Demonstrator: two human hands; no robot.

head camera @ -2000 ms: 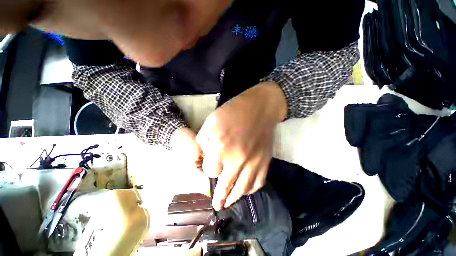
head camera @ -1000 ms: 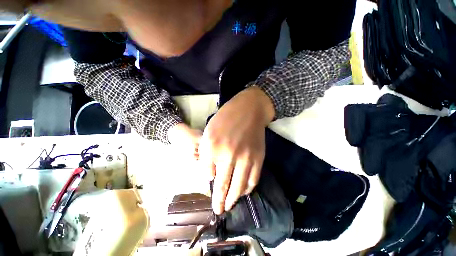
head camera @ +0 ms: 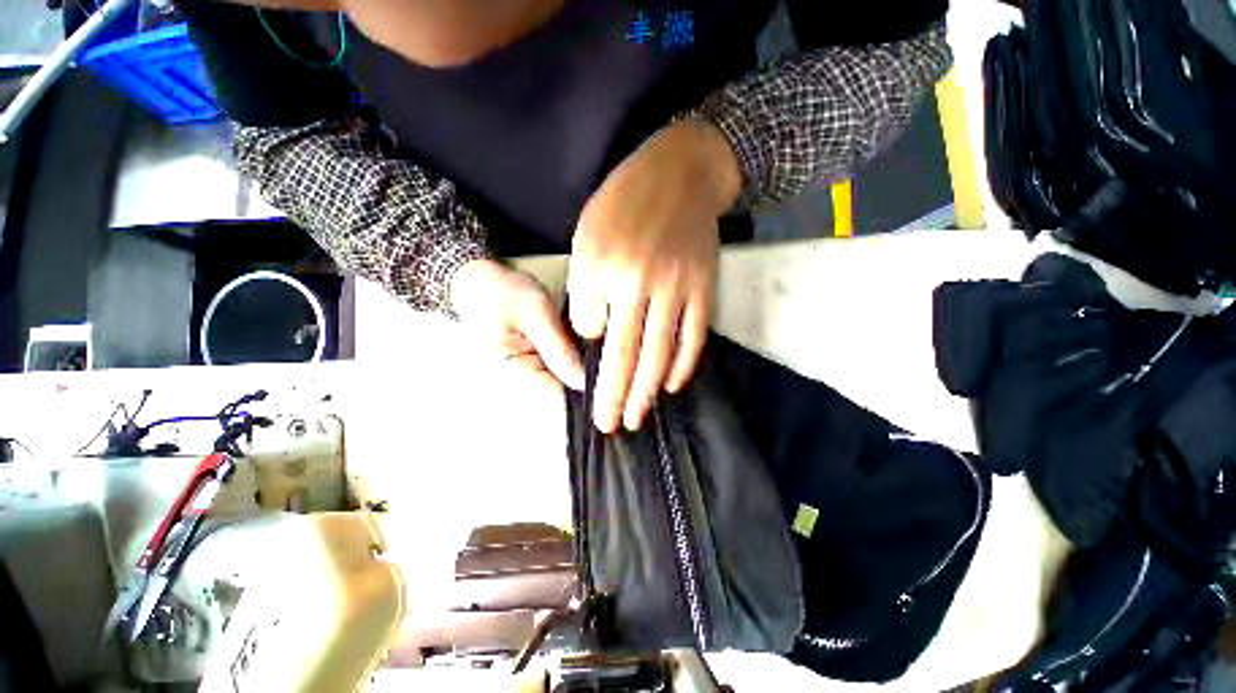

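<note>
A glossy black zippered piece (head camera: 626, 542) lies lengthwise, its lower end at the dark presser foot area (head camera: 596, 620). My left hand (head camera: 648, 291) lies over its upper end, fingers extended and pressing it down. My right hand (head camera: 522, 325), at picture left, pinches its left edge with the thumb showing. What is under my left palm is hidden. A matte black panel (head camera: 868, 501) with a small pale label (head camera: 805, 520) and thin pale curved line lies under and right of the zippered piece.
Machine body (head camera: 312, 596) at bottom left, with red-handled snips (head camera: 183, 515) and dark threads (head camera: 183, 422). Crumpled black pieces (head camera: 1071, 393) lie right; a layered black pile (head camera: 1084, 122) is upper right. A blue crate (head camera: 156, 68) is upper left.
Both hands have moved up the picture, away from the presser foot. More of the zippered piece and its zip shows, lying straighter. The person's head has moved up.
</note>
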